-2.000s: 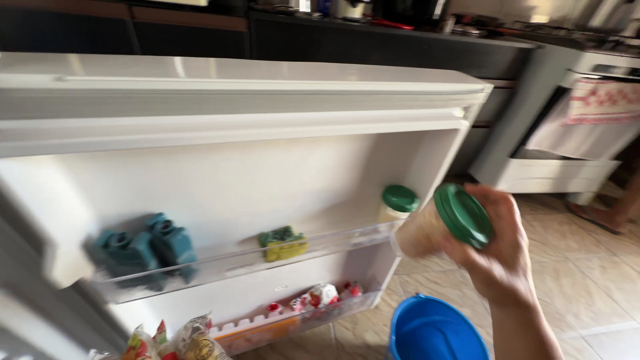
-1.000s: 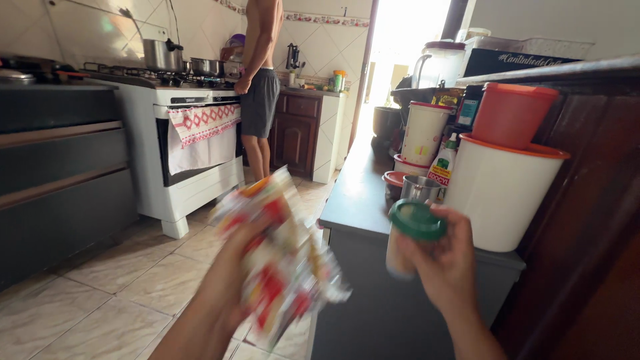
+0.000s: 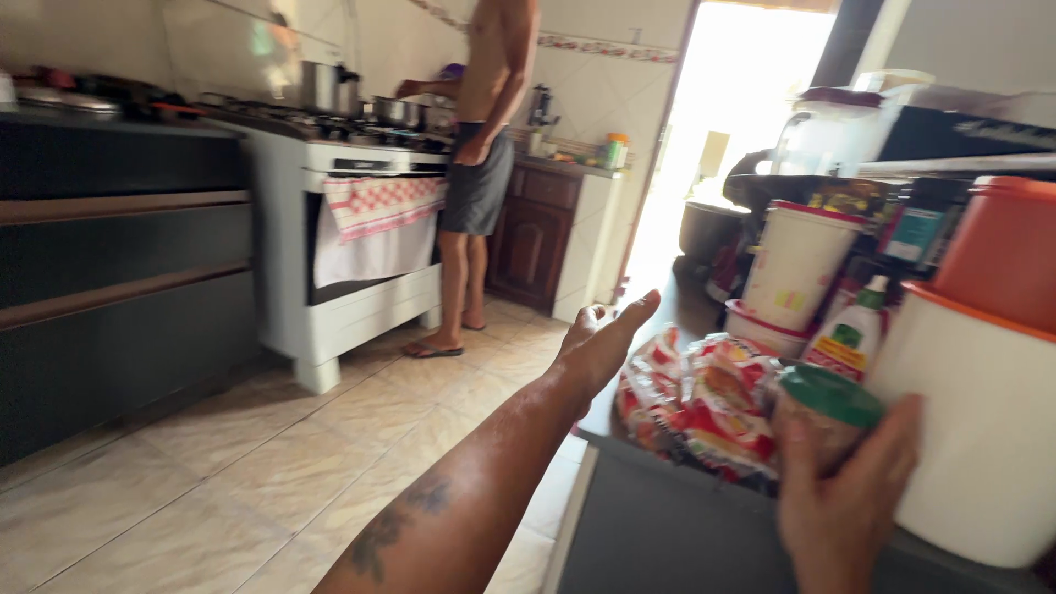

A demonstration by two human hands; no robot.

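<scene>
A clear jar with a green lid (image 3: 829,396) stands at the front of the dark counter, with my right hand (image 3: 850,487) around its near side, fingers spread; whether it still grips the jar cannot be told. Crinkled red and clear plastic food packages (image 3: 701,396) lie on the counter just left of the jar. My left hand (image 3: 606,342) is at the counter's left edge, beside the packages, fingers extended and holding nothing.
A large white bucket (image 3: 973,421) with a red container (image 3: 1006,247) on it stands at right. Behind are a squeeze bottle (image 3: 850,330) and a tall cream container (image 3: 800,264). A person (image 3: 487,165) stands at the white stove (image 3: 371,313).
The view has swung from the refrigerator door to the counter. The packages, in my left hand a second ago, now lie on the counter and that hand has let go. The jar has come down beside them.
</scene>
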